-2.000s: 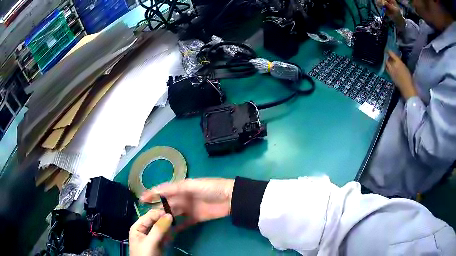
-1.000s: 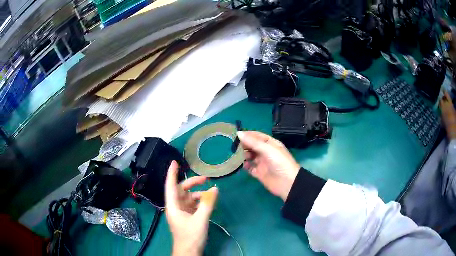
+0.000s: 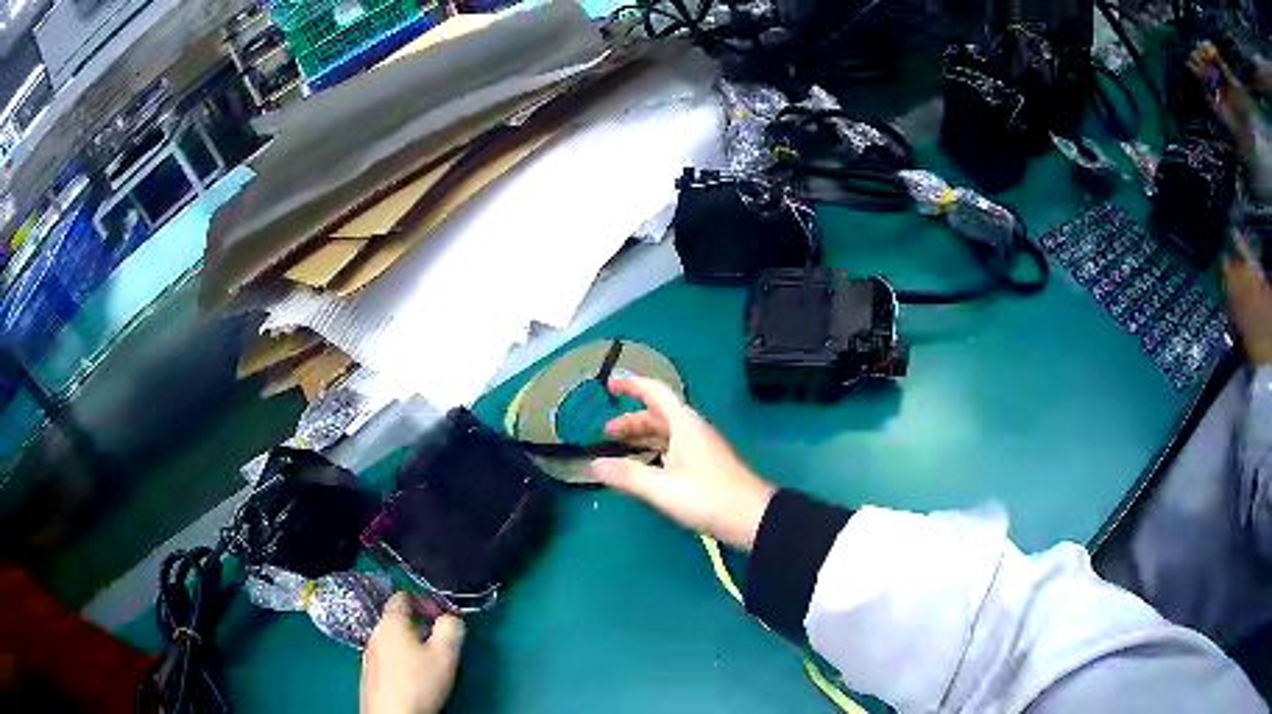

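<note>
A black electrical unit lies at lower left, with thin red and white wires along its near edge. My left hand is at that near edge, with its fingertips closed on the wire side; what exactly they pinch is partly hidden. A tan tape roll lies flat beside the unit. A short black strip lies across its far rim, and a black band crosses its near side. My right hand is over the roll's right side, thumb and fingers apart.
Two black units with coiled cable are beyond the roll. Another unit and bagged parts lie at left. Cardboard and foam sheets stand at the bench edge. A yellowish ribbon runs under my right sleeve. A person's hand shows at right.
My left hand has moved down and left to the unit's near edge, and the unit has turned. My right hand has shifted slightly left and down; the strip at its fingertips now lies on the roll.
</note>
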